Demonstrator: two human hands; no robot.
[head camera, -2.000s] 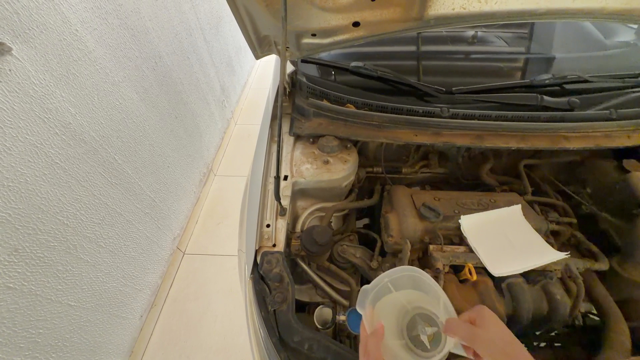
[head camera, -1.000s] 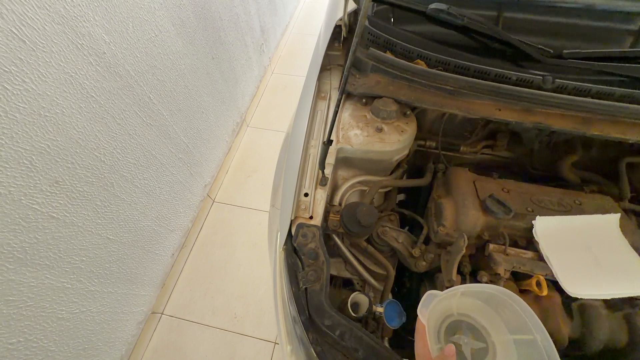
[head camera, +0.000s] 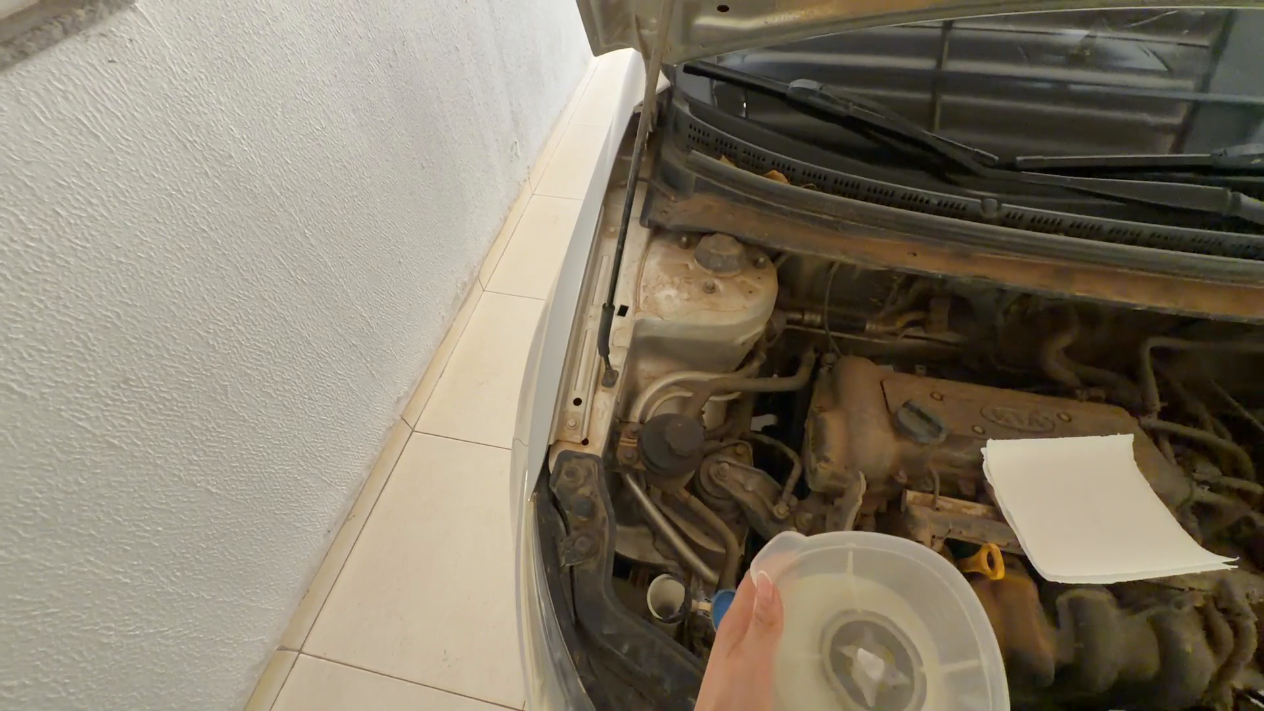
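Note:
My left hand (head camera: 743, 642) grips the left rim of a translucent plastic jug (head camera: 894, 612) at the bottom of the view, its thumb over the rim. The jug is held over the front of a car's engine bay, and its round base with a star-like shape shows through the opening. Just left of my fingers are an uncapped white filler neck (head camera: 667, 597) and a blue cap (head camera: 722, 604), partly hidden by the hand. Folded white paper (head camera: 1091, 509) lies on the engine, right of the jug. My right hand is not in view.
The raised hood (head camera: 790, 25) stands over the windshield, with a hood strut (head camera: 622, 237) at the left. A dusty engine cover (head camera: 948, 410) with an oil filler cap (head camera: 920, 422) and a yellow dipstick handle (head camera: 985, 562) lie nearby. A textured white wall (head camera: 247, 296) runs beside the tiled floor (head camera: 425, 553).
Two seconds ago my right hand was at the jug's right side; it is now out of view. My left hand still holds the jug. The view has swung about.

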